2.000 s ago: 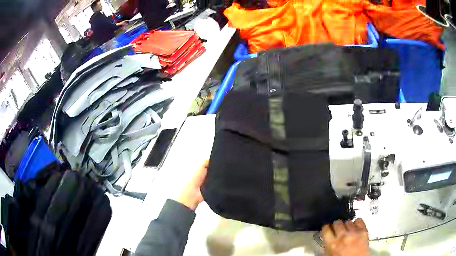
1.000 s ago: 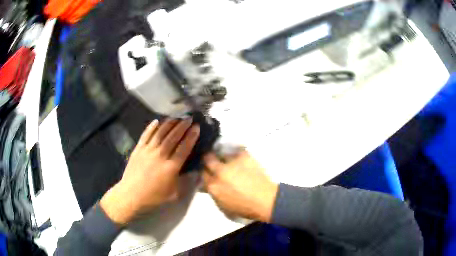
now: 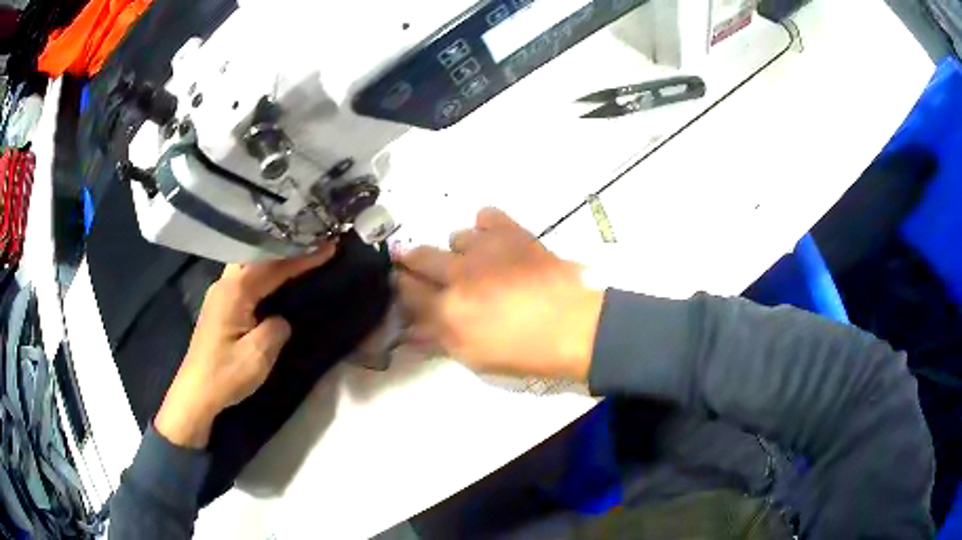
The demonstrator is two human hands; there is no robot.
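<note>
The black back panel (image 3: 327, 301) lies on the white table, bent up near the needle area of the sewing machine (image 3: 295, 63). My left hand (image 3: 227, 343) is on the panel, fingers reaching under the machine head and thumb bent on the fabric. My right hand (image 3: 496, 301) is curled at the panel's right edge beside the needle, its fingertips partly hidden and slightly blurred. The presser foot and needle are hidden by the head and fingers.
Thread snips (image 3: 643, 97) lie on the machine bed below the control panel (image 3: 464, 63). Grey fabric pieces (image 3: 37, 411) are at the left, orange fabric (image 3: 95, 37) at the upper left. A blue bin (image 3: 897, 211) is at the right.
The view has moved closer to the machine head. My left hand has shifted from flat on the panel to a thumb-apart hold on its left side. My right hand stays at the edge near the needle.
</note>
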